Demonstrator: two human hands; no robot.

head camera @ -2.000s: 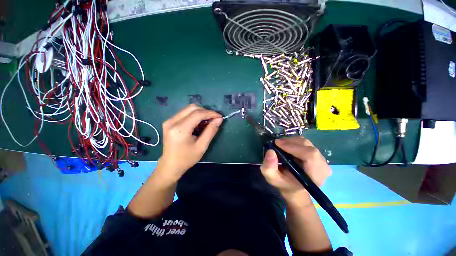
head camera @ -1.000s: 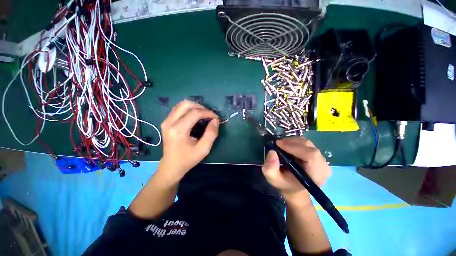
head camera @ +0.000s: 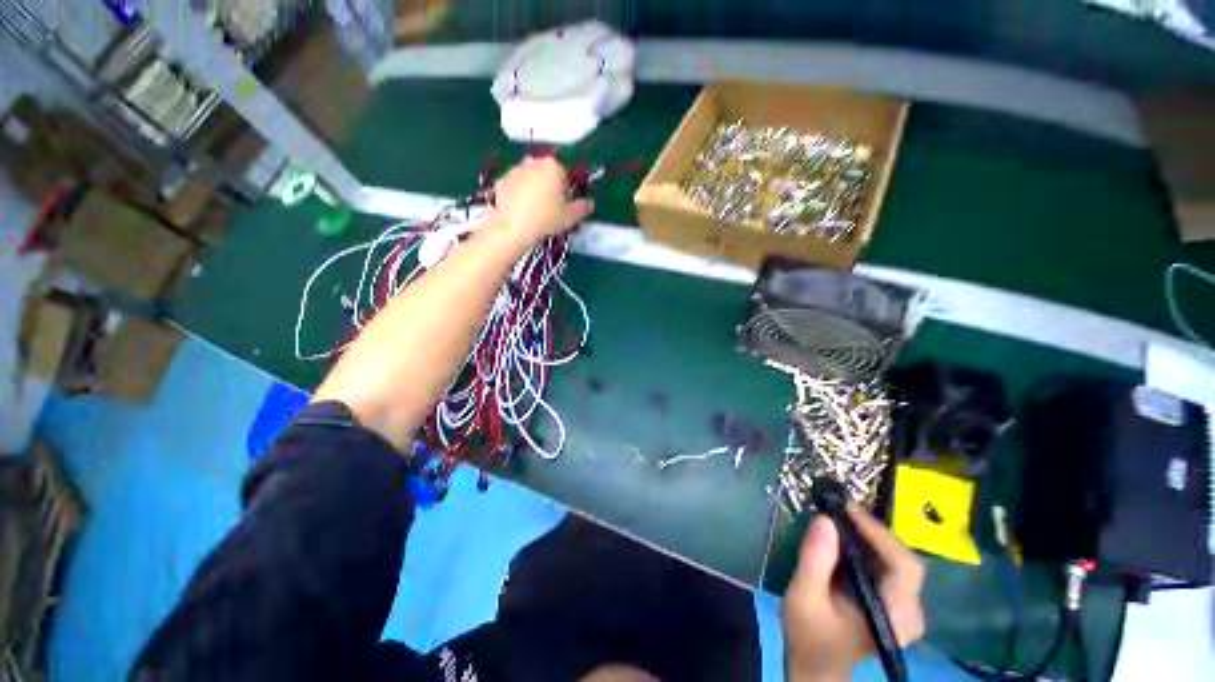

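Observation:
My left hand [head camera: 536, 200] reaches far forward to the top end of the bundle of white and red wires [head camera: 513, 340]. Its fingers are blurred among the wires, and I cannot tell if they grip any. My right hand [head camera: 853, 593] holds the black soldering iron [head camera: 866, 580] at the front of the loose pile of metal plugs [head camera: 842, 429]. A short silvery-white strand [head camera: 693, 457] lies on the green bench, with a small metal plug [head camera: 738, 457] at its right end.
The fume extractor fan [head camera: 826, 327] stands behind the pile. A cardboard box [head camera: 720, 243] of plugs is beyond it. The iron stand, yellow sponge [head camera: 935, 512] and black soldering station [head camera: 1153, 480] are at right. A white bundle [head camera: 564, 83] lies at the back.
The view has swung left and forward, bringing in the cardboard box. My left hand has left the bench front and moved to the wire bundle. The strand now lies free. My right hand still holds the iron.

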